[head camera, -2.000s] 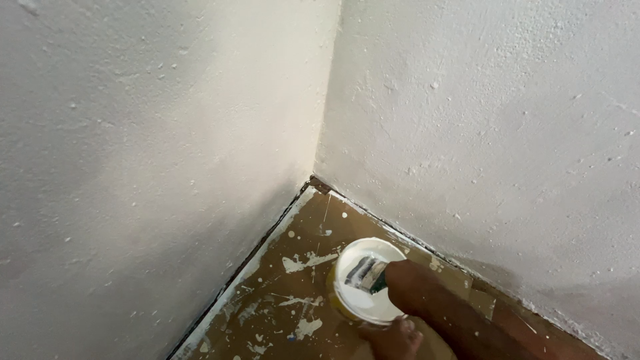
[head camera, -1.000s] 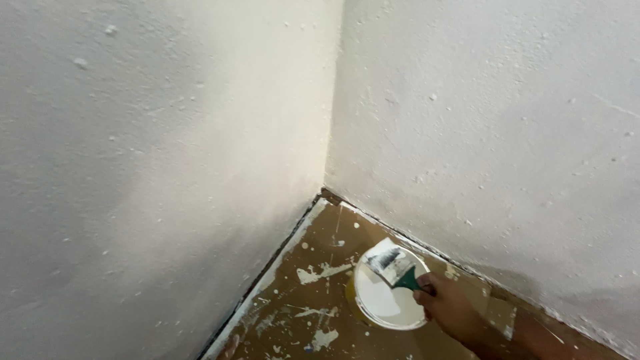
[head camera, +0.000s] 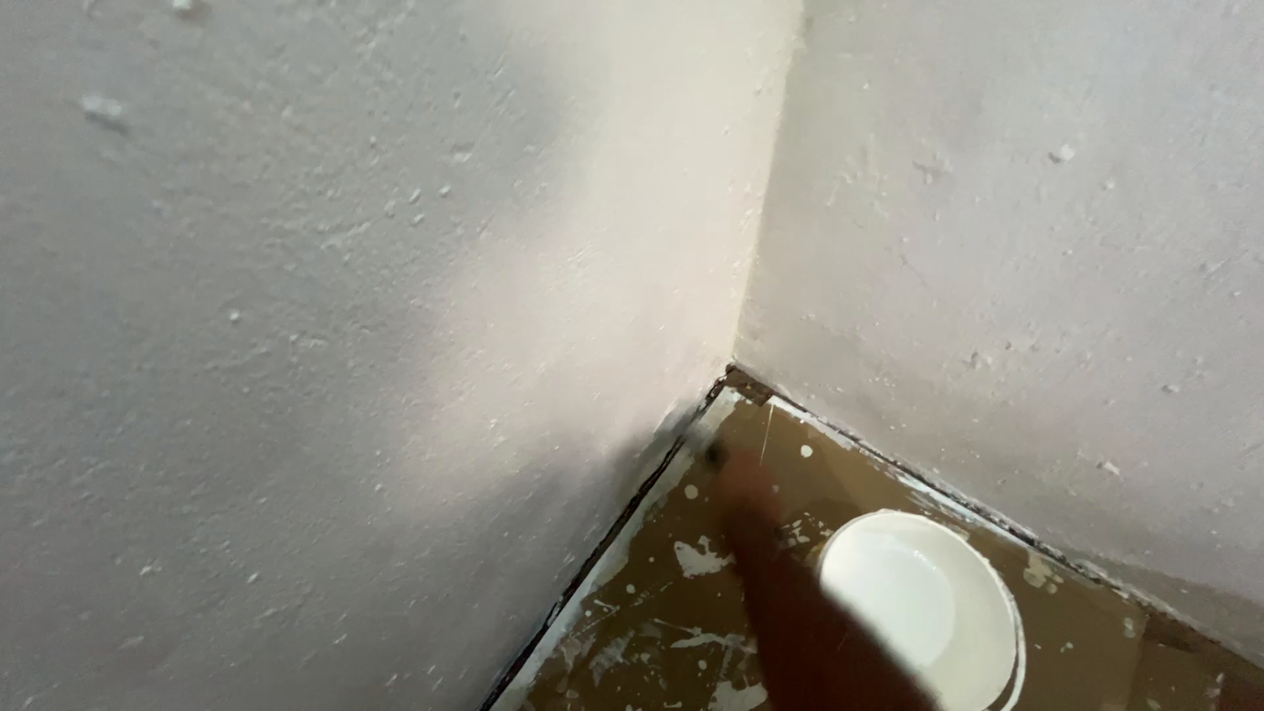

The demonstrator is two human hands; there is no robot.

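My right hand (head camera: 746, 489), blurred by motion, reaches in from the bottom edge and is closed around a paintbrush (head camera: 703, 436). The brush is a faint blur at the foot of the left wall (head camera: 553, 375), near the corner; whether its bristles touch the wall cannot be told. To the right of my forearm stands a round white-rimmed bucket (head camera: 1007, 602) with white paint (head camera: 908, 592) inside, its lower left part hidden by the arm. My left hand is out of view.
The right wall (head camera: 987, 247) meets the left one in a corner above the floor. A brown, paint-spattered covering (head camera: 829, 474) lies on the floor, with a dark gap (head camera: 632, 509) along the left wall's base.
My right hand has moved the paintbrush from over the bucket to the left wall's base. My left hand, at the bucket two seconds ago, has left the view. The view has shifted closer to the corner.
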